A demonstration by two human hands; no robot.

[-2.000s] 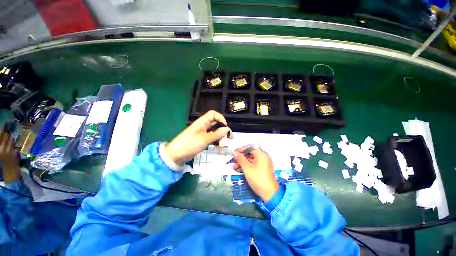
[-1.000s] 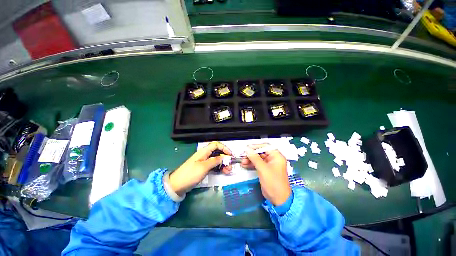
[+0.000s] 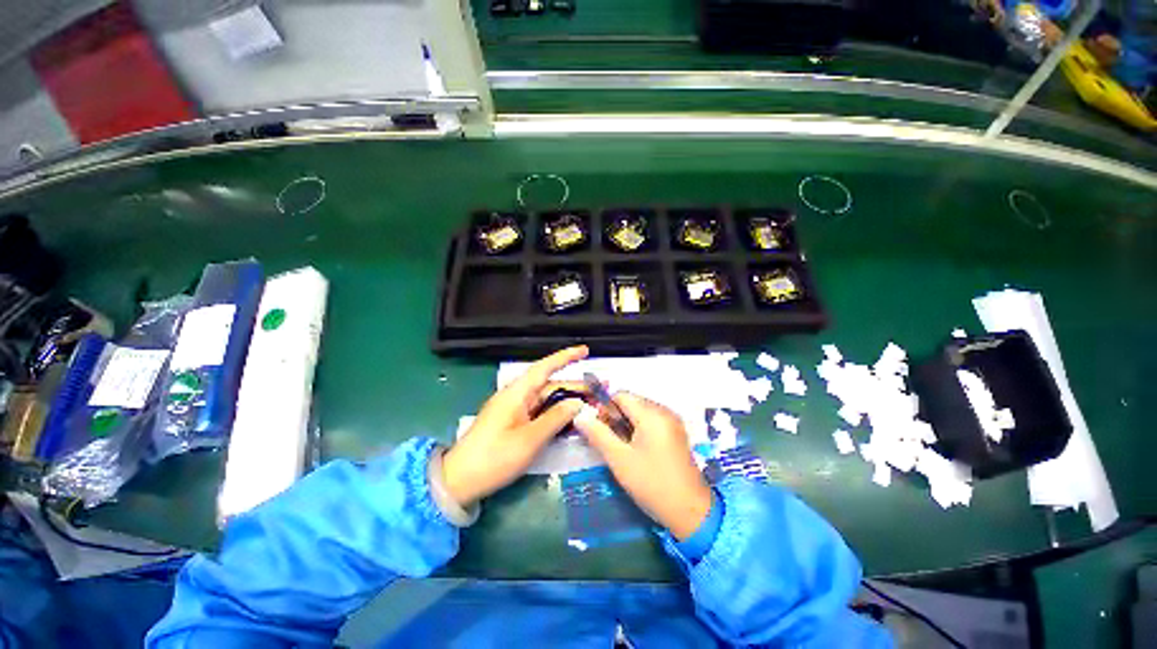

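Note:
My left hand point(image 3: 508, 437) holds a small black electronic unit point(image 3: 558, 402) between thumb and fingers, partly hidden by the fingers. My right hand point(image 3: 650, 459) holds thin dark tweezers point(image 3: 609, 403), its thumb against the unit. Both hands are over white paper strips point(image 3: 685, 378). The blue carrier sheet point(image 3: 599, 510) lies just below the hands, partly under my right wrist. The black foam tray point(image 3: 634, 340) stands beyond the hands with units in its pockets; the front left pocket is empty.
White liner squares point(image 3: 875, 406) are heaped at right, beside a black bin point(image 3: 1047, 403) with white bits inside, standing on white paper. Bagged parts point(image 3: 197, 368) and a long white pack point(image 3: 275, 380) lie at left. A metal rail point(image 3: 761, 127) runs behind.
The left fingers have closed in around the unit. The right hand has turned and moved a little left and down against it, its tweezers now pointing up. The drawn circles have shifted right.

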